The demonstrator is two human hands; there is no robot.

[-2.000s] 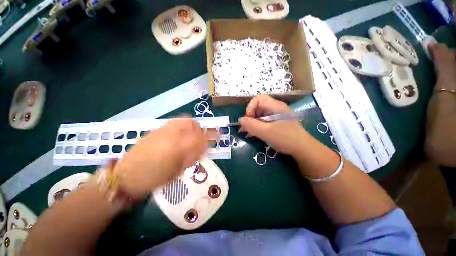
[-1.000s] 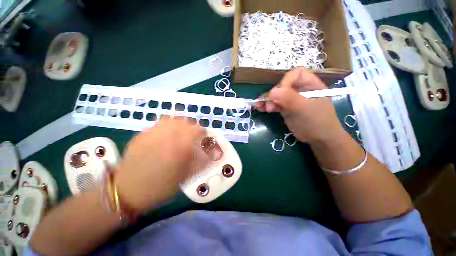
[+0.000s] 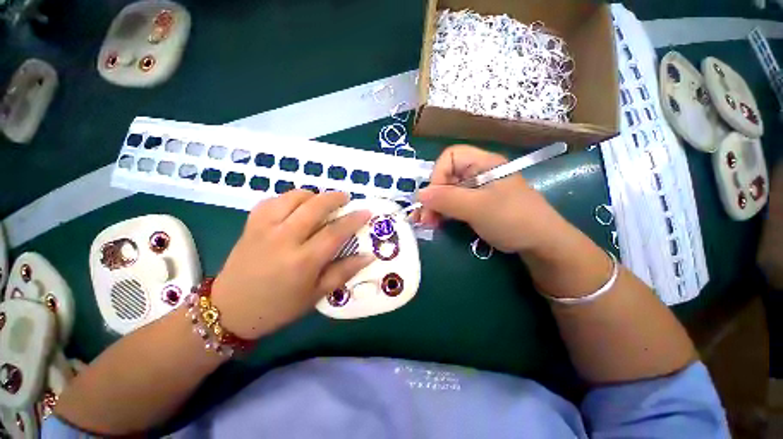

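Note:
A cream front cover lies in front of me with its red-copper round details showing. My left hand rests over its left side with fingers on it, covering part of the speaker grille. My right hand holds slim silver tweezers, their tips at the cover's upper edge; whether they pinch a ring is too small to tell. A white die-cut sheet with two rows of dark rounded openings lies just beyond the cover, its right end partly under my hands.
An open cardboard box of white rings stands beyond my right hand. Loose rings lie beside it. Die-cut sheets are stacked to its right. Covers lie at the left, far left and right.
My left hand has settled onto the cover's left side. The right hand and tweezers have moved left to the cover's upper edge. The view has shifted.

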